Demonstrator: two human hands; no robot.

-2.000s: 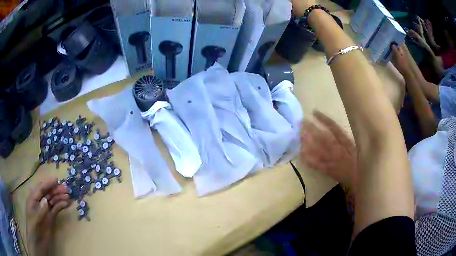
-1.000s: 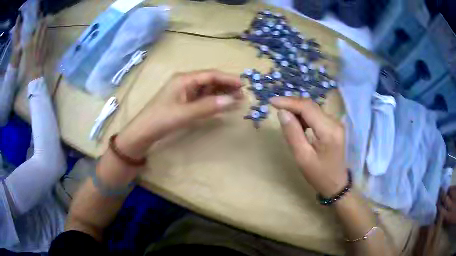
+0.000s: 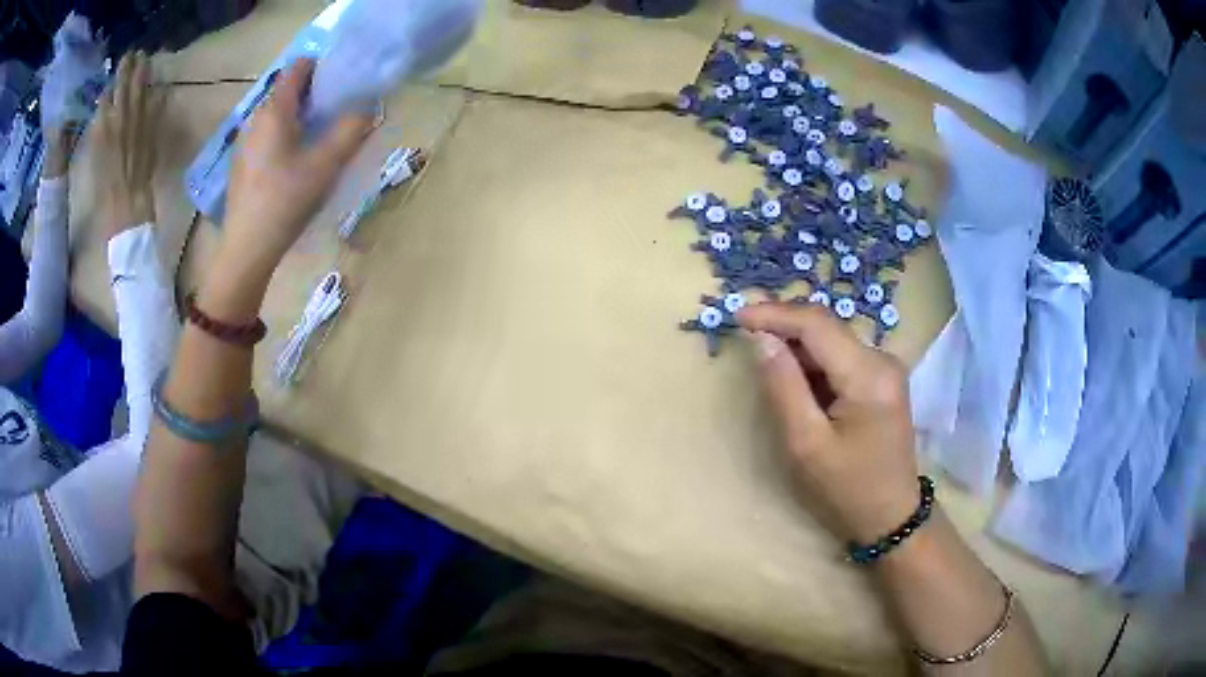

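My left hand is at the upper left, its thumb and fingers on a milky white pouch over a pale blue box. My right hand is at the lower edge of a pile of small dark grey pieces with white round centres. Its index fingertip touches a piece at the pile's edge; whether thumb and finger grip it is unclear. Two coiled white cables lie below the pouch, one upper and one lower.
At right are flat white pouches, a filled pouch with a round spoked fan head, and retail boxes. Dark round parts stand on a white sheet at the top. Another person's hand and white sleeve are at left.
My left hand has moved away from the pile, up and left, and taken hold of the white pouch. My right hand remains at the pile's lower edge.
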